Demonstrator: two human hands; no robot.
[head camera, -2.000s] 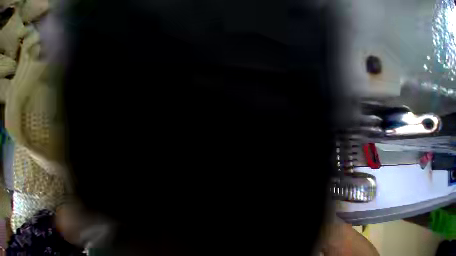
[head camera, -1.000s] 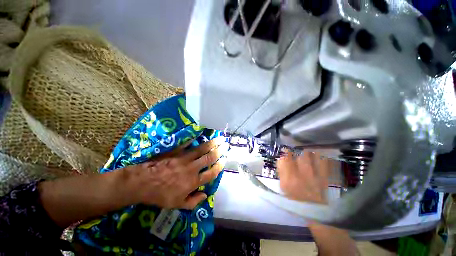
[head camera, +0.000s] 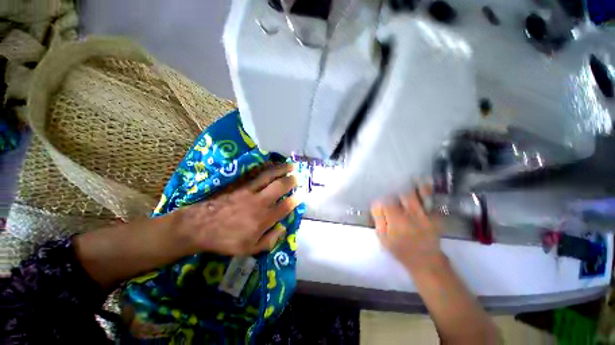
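Note:
My left hand (head camera: 232, 219) lies over the teal-blue patterned lining (head camera: 216, 158), its fingertips at the brightly lit needle area (head camera: 309, 176), and holds the cloth there. A white label (head camera: 237, 276) shows on the lining below the hand. The beige woven straw bag (head camera: 101, 124) lies to the left, joined to the lining side, with its wide strap (head camera: 84, 185) looped over it. My right hand (head camera: 408, 226) is right of the needle on the machine bed, its fingertips against a blurred pale area. Whether it holds anything is unclear. The foot and stitch are lost in glare.
The large white sewing machine head (head camera: 283, 87) covers the upper middle and right. Red-handled snips (head camera: 483, 219) lie right of my right hand. The machine table (head camera: 357, 259) has a grey curved front edge. Beige pieces (head camera: 23, 50) are heaped at the far left.
A dark shape that blocked the view two seconds ago is gone. Since one second ago, the pale loop near my right hand no longer shows and the snips are visible. My left hand stays on the lining.

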